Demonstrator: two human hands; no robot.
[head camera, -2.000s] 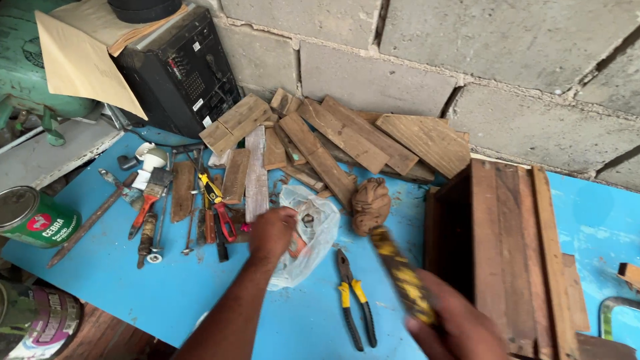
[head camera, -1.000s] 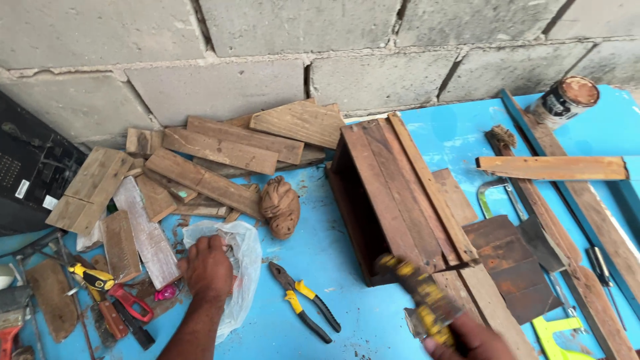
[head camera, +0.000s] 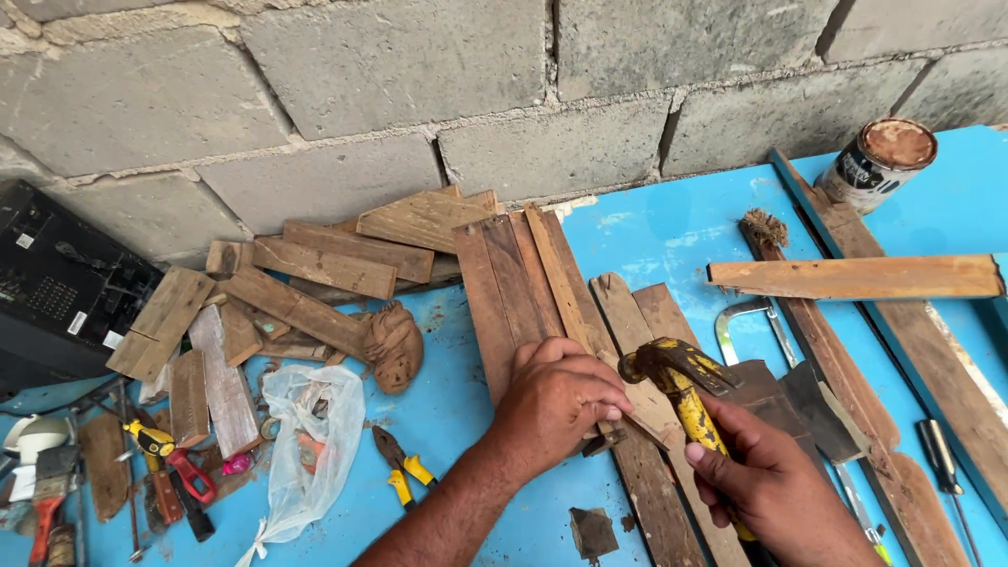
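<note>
My right hand (head camera: 756, 472) grips the handle of a claw hammer (head camera: 681, 378) with worn yellow paint, its head raised just right of my left hand. My left hand (head camera: 555, 394) is closed over the near end of a wooden box made of brown boards (head camera: 512, 291); what its fingertips pinch is too small to tell. Under and beside the box lie long wooden boards (head camera: 654, 480). To the left are combination pliers (head camera: 402, 465) with yellow and black handles and a clear plastic bag (head camera: 315, 449) with small items inside.
Wood offcuts (head camera: 331, 268) and a carved brown piece (head camera: 392, 346) lie by the block wall (head camera: 354, 102). Brushes and other hand tools (head camera: 157, 465) are at the left, near a black case (head camera: 63, 283). A paint can (head camera: 882, 161), long planks (head camera: 858, 276), a hacksaw (head camera: 736, 327) and a screwdriver (head camera: 937, 453) are at the right.
My left hand has left the plastic bag and moved right onto the wooden box. The box now stands turned, its dark opening no longer showing. The view has shifted right.
</note>
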